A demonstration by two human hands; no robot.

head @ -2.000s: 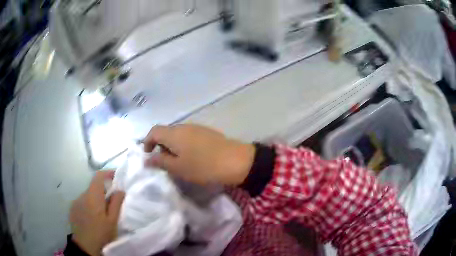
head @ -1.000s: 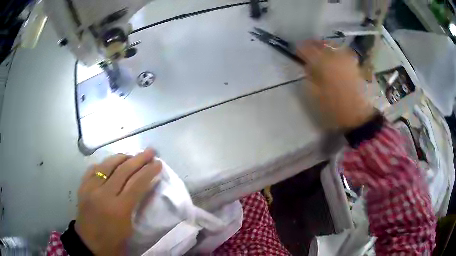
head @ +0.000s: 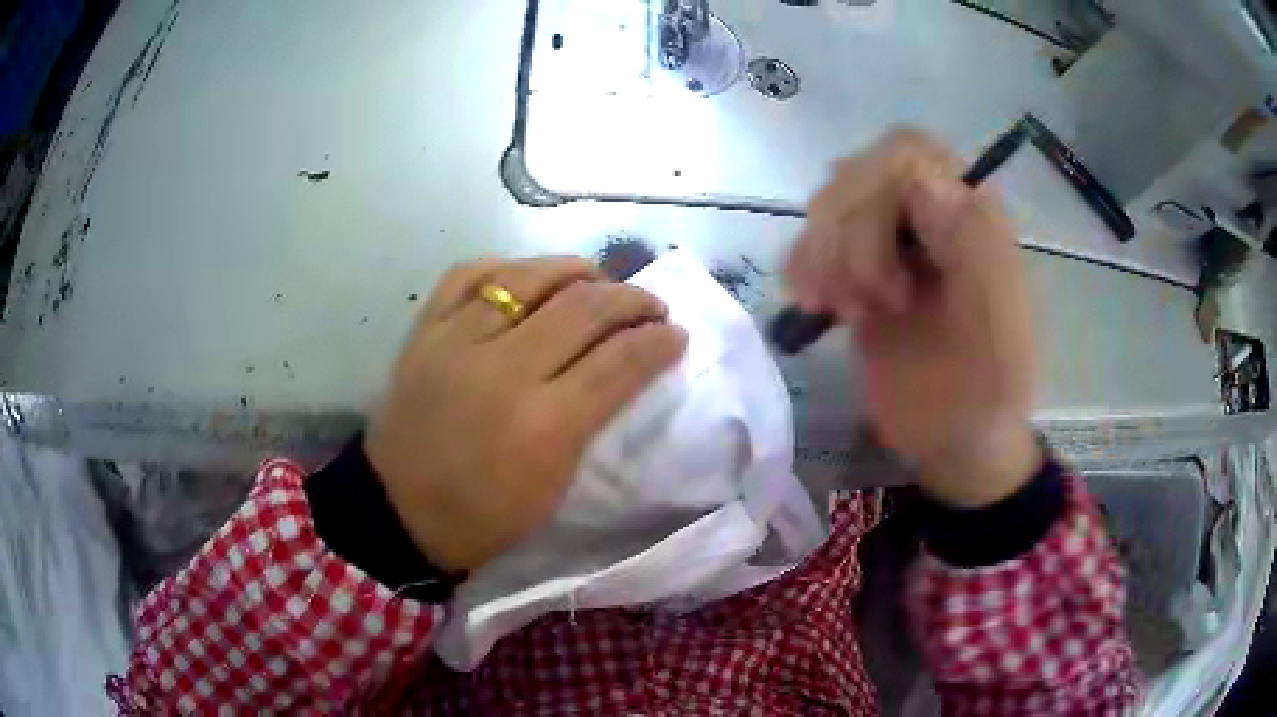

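The white fabric piece (head: 686,434) lies bunched over the table's front edge and hangs toward the lap. My left hand (head: 525,399), with a gold ring, rests on it and holds it at its left side. My right hand (head: 931,301), blurred, is just right of the fabric and grips a slim dark tool (head: 801,331); a dark end shows at its lower left and a dark tip at its upper right. Whether these are one tool is hard to tell. The presser foot area (head: 686,39) is at the top edge, partly cut off.
A slim black tool (head: 1081,179) lies on the machine bed at right. White pieces (head: 49,560) hang below the table edge at left. A grey bin (head: 1155,525) is below the table at right. A recess with metal parts (head: 1241,371) is at far right.
My right hand has come back from the bed at right toward the fabric, now with a dark tool in it. The view has shifted left, and my left hand remains on the fabric.
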